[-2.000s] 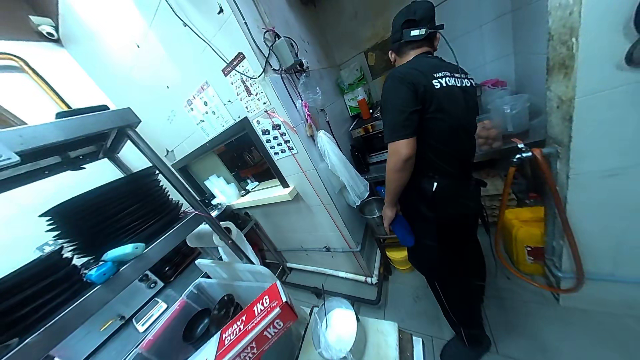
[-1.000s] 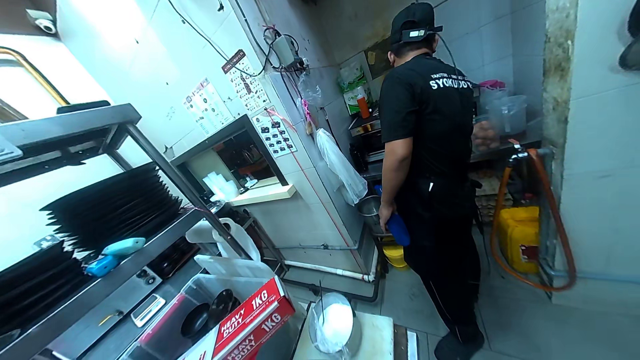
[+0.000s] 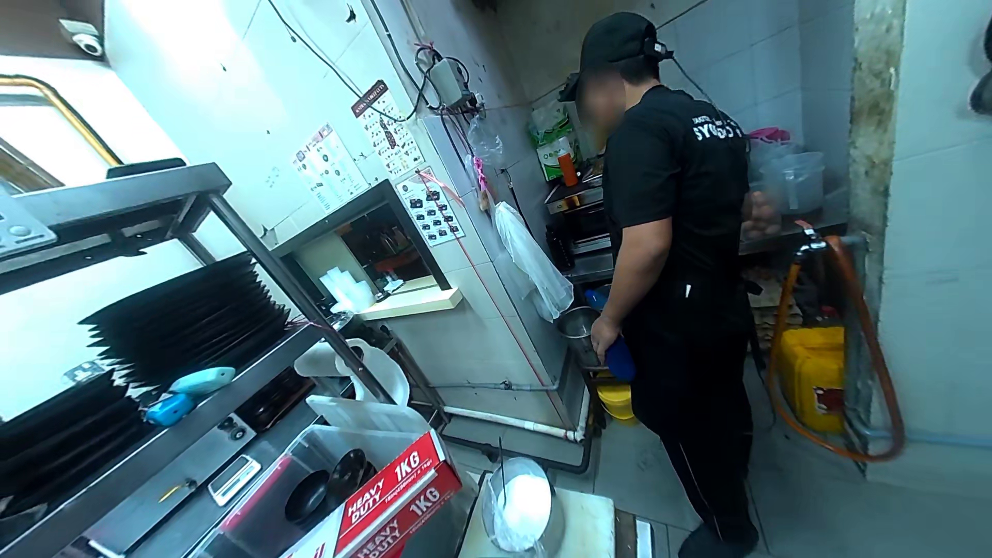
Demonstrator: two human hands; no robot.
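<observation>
Neither my left hand nor my right hand shows in the head view. At the bottom, a red and white cardboard box [image 3: 403,496] lies tilted across a clear plastic bin [image 3: 271,484] that holds black bowls [image 3: 310,494]. Right of it stands a plastic-lined container with white contents [image 3: 523,504], a thin stick poking up from it, on a pale board [image 3: 585,519]. Stacked black trays [image 3: 190,325] fill the metal shelf at left, with a light-blue and a bright-blue object [image 3: 203,381] beside them.
A person in black [image 3: 678,232] stands at right, a blue item in one hand. Near this person are a steel pot [image 3: 580,329], a yellow jerrycan [image 3: 812,380] and an orange hose [image 3: 872,349] on the wall. A metal shelf rack [image 3: 256,395] edges the left side.
The other person's head has turned to the left, and the torso has turned somewhat too. The blue item is still in that person's lowered hand.
</observation>
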